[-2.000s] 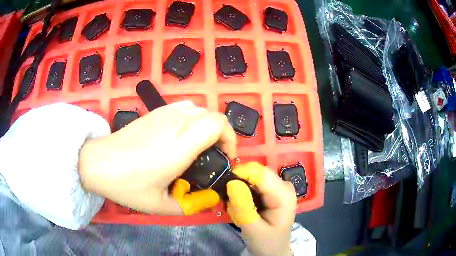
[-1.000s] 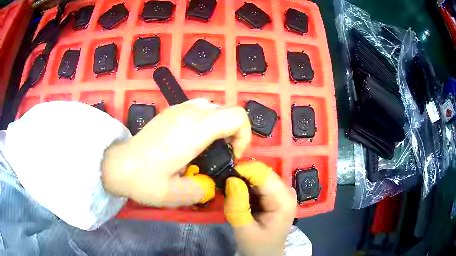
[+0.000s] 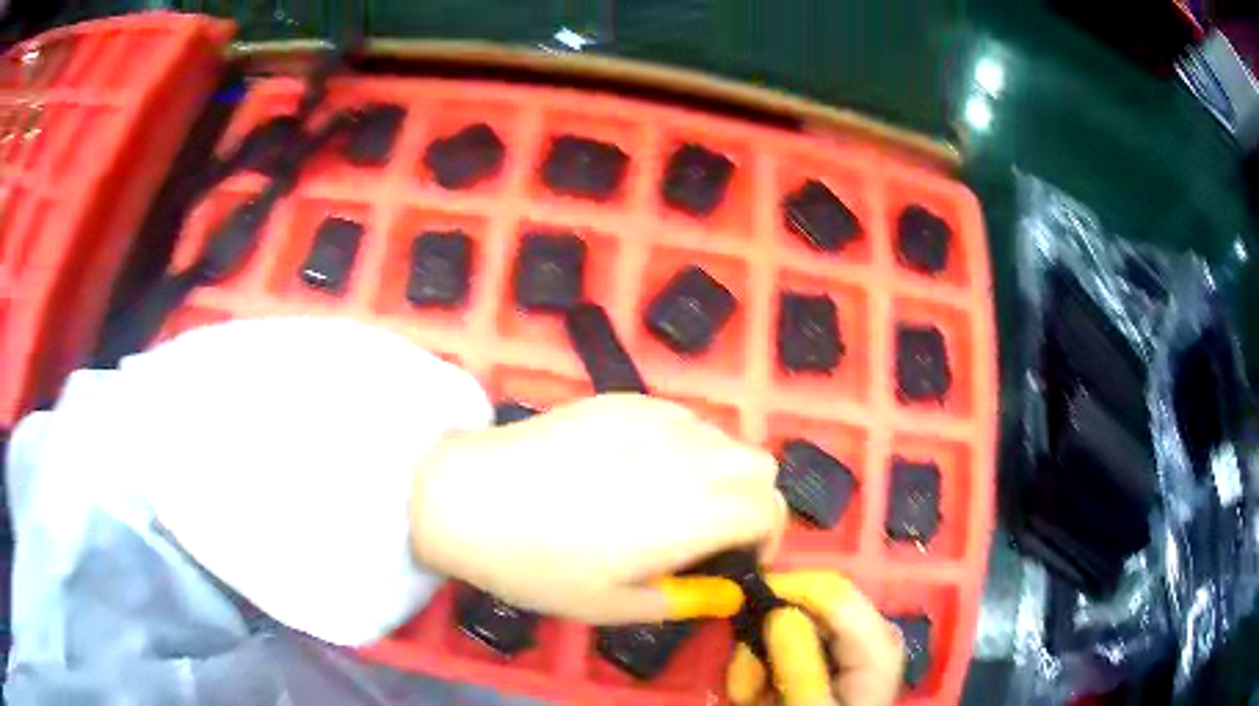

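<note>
My left hand (image 3: 601,503), with yellow-orange finger cots, holds a black watch body (image 3: 726,563) above the red-orange compartment tray (image 3: 983,455). The body is mostly hidden by my fingers. A black strap (image 3: 605,349) sticks out beyond the back of my left hand, over the tray. My right hand (image 3: 840,646), also with finger cots, pinches a dark part at the near end of the body; this part is mostly covered and blurred. Loose black watch bodies (image 3: 690,309) lie in the tray pockets, one in each visible filled pocket.
Dark strapped watches (image 3: 235,235) lie across the tray's left side. Stacked red-orange trays (image 3: 97,152) stand at far left. A board's light brown edge (image 3: 594,69) runs behind the tray. Clear plastic bags (image 3: 1201,483) with a black strap bundle (image 3: 1084,428) lie at right.
The view has swung, so tray and hands appear lower and farther right, and the left tray stack shows more. Both hands keep their hold on the watch, which is now more hidden.
</note>
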